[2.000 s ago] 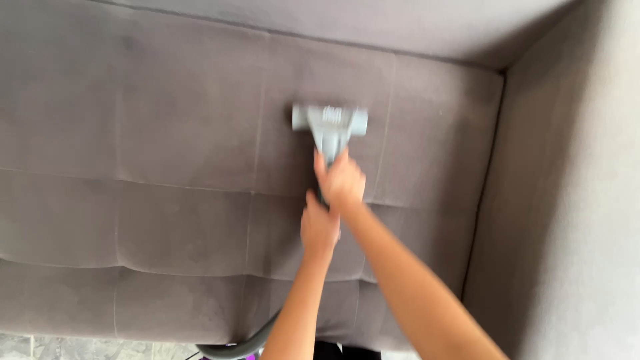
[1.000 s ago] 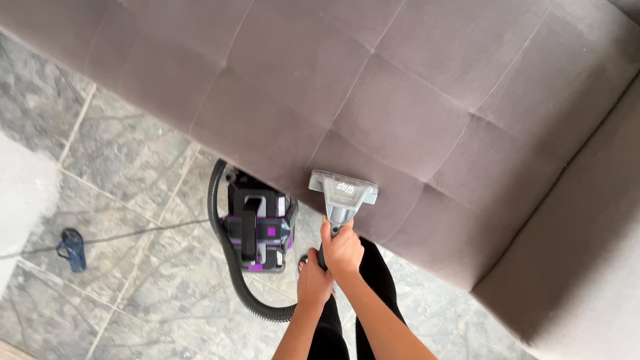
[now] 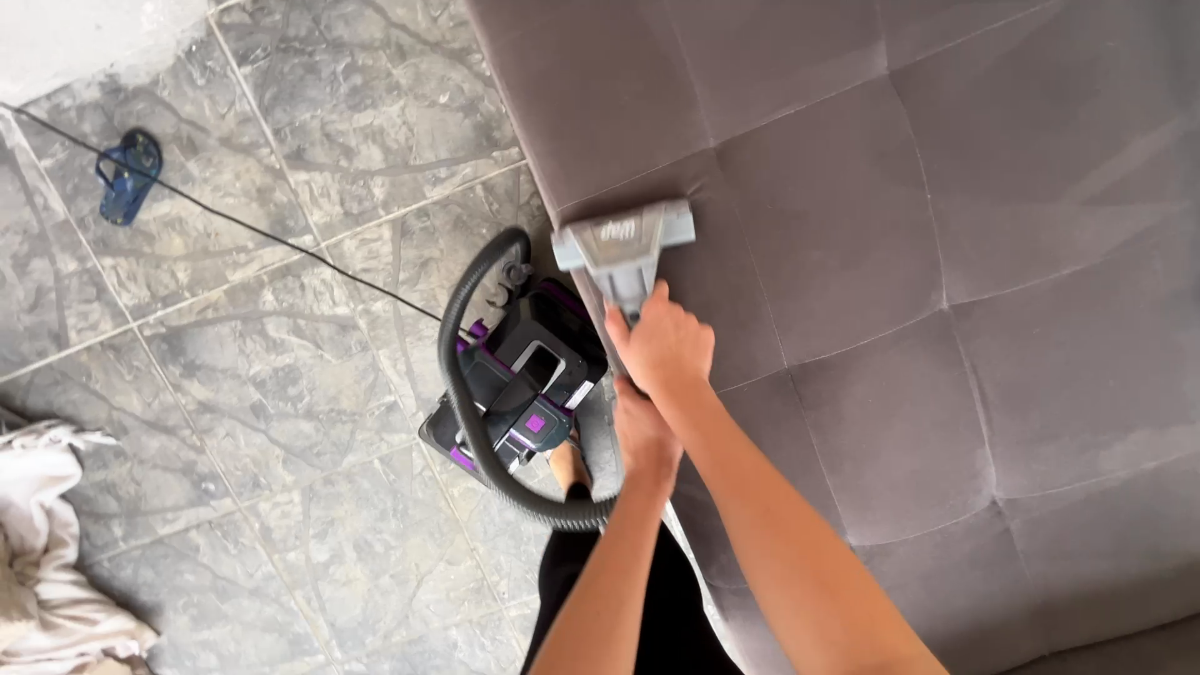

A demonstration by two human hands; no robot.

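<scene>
My right hand [image 3: 667, 342] is closed around the neck of a grey upholstery cleaner nozzle [image 3: 623, 246], just behind its wide head. Behind it, my left hand [image 3: 644, 431] grips the rear of the same handle, which my fingers mostly hide. The nozzle head lies at the front edge of a grey-brown tufted sofa seat [image 3: 844, 225]. A ribbed dark hose [image 3: 459, 375] loops around a black and purple cleaning machine [image 3: 525, 375] on the floor beside the sofa.
A black power cord [image 3: 253, 228] runs across the grey tiled floor [image 3: 272, 403] from the machine. It crosses a blue flip-flop [image 3: 129, 178] at upper left. Crumpled pale cloth [image 3: 47, 553] lies at lower left. My foot [image 3: 569, 466] is beside the machine.
The nozzle was on the middle of the seat two seconds ago and is now at its front edge, with both hands still on it. The view has turned and shifted a lot.
</scene>
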